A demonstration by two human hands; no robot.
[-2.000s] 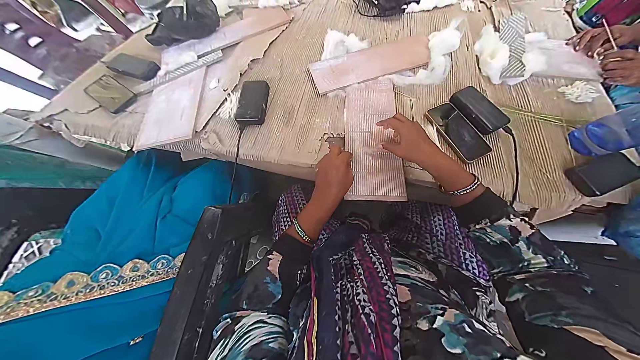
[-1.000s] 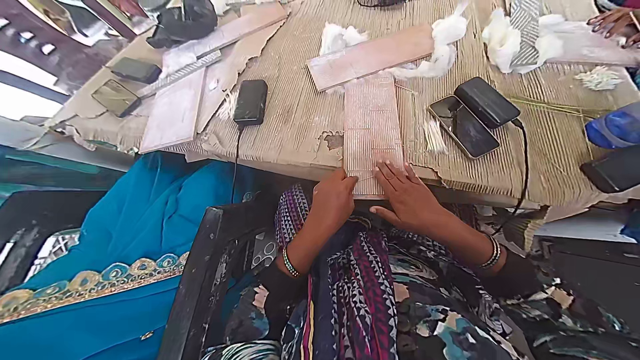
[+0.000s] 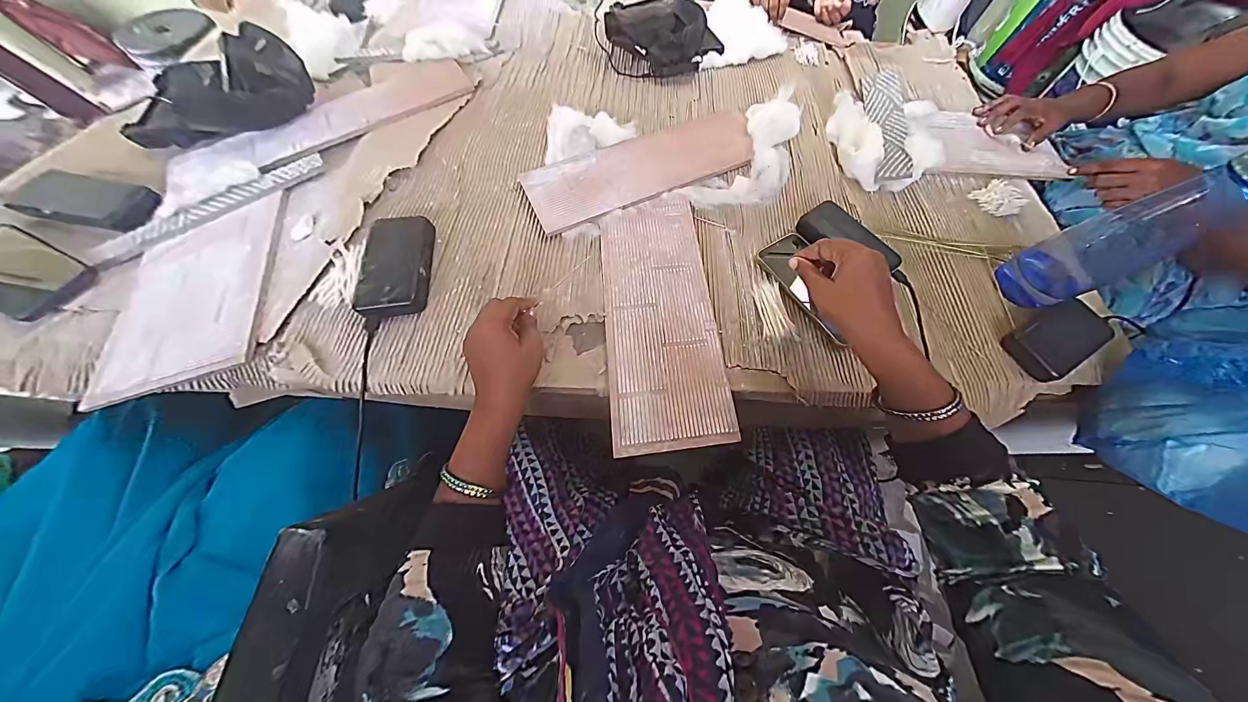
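Observation:
A grooved pinkish board (image 3: 668, 331) lies lengthwise before me, its near end jutting past the table's edge. My left hand (image 3: 505, 346) is raised just left of it, thumb and forefinger pinched around something thin and pale, too fine to name. To the right of the board my right hand (image 3: 846, 292) is above a smartphone (image 3: 780, 255), fingertips drawn together; whether they hold anything cannot be made out. Short white sticks (image 3: 773, 307) lie beside the phone. A second pinkish board (image 3: 639, 171) lies crosswise at the far end, with white cotton wool (image 3: 775, 146) around it.
Corrugated cardboard (image 3: 468, 195) covers the table. Black corded boxes (image 3: 395, 265) lie left and right of me. More boards (image 3: 195, 292) are at the left, a black bag (image 3: 658, 39) at the back. A co-worker's hands (image 3: 1024, 117) and a plastic bottle (image 3: 1102, 239) are at the right.
Both hands have left the near end of the grooved board, where they rested a second ago. My right hand has moved right, over the phone; my left has moved up and left.

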